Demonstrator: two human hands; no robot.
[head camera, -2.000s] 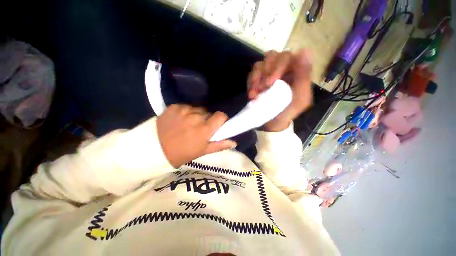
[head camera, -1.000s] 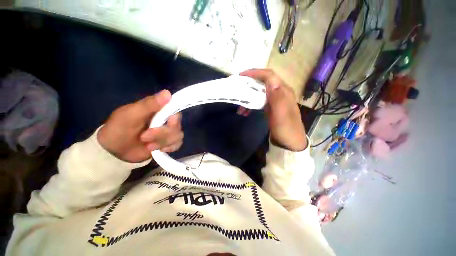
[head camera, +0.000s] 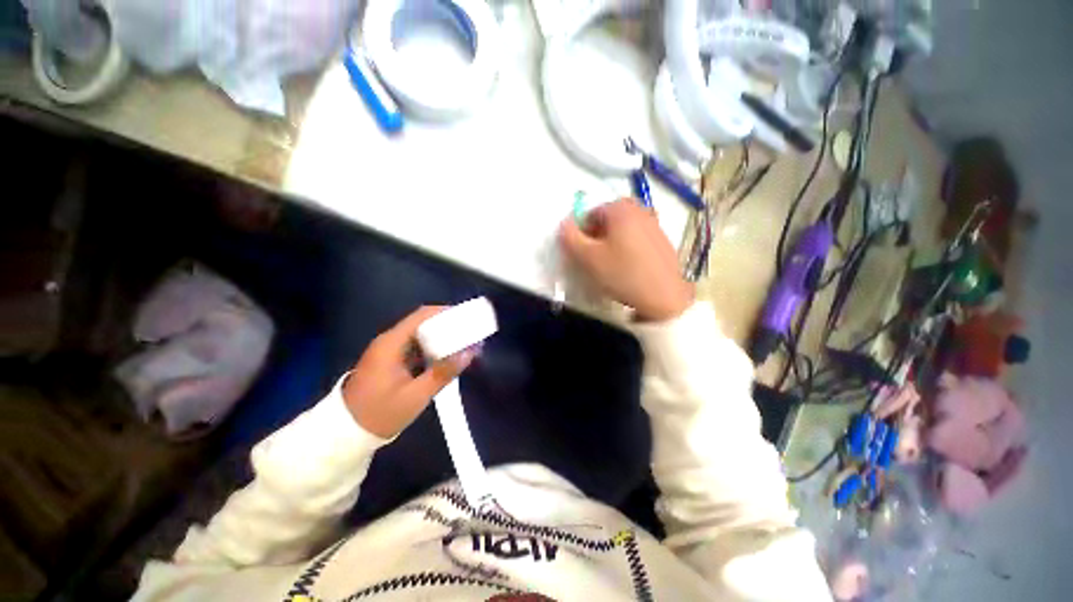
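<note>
My left hand (head camera: 400, 374) holds a curved white plastic housing (head camera: 460, 329) over my lap. Its wider rounded end points up past my fingers, and its slim arm hangs down to my shirt. My right hand (head camera: 630, 256) is at the near part of the white sheet, fingers closed around a small tool with a green handle (head camera: 579, 207), seemingly the hand screwdriver. Only a bit of green shows above my fingers; the rest is mostly hidden. A small thin pale piece (head camera: 559, 294) shows at the bench edge below my hand.
Blue-handled cutters (head camera: 668, 180) lie just beyond my right hand. A blue stick (head camera: 374, 94) lies beside a white ring (head camera: 406, 100). White half-built neck fans (head camera: 753, 53) lie at the back. A purple electric screwdriver (head camera: 800, 280) and cables lie right. A cream tape roll (head camera: 112, 73) is far left.
My right hand has let go of the housing and moved up to the green-handled tool on the bench. My left hand keeps the housing, now turned end-up. The view has shifted to show more bench.
</note>
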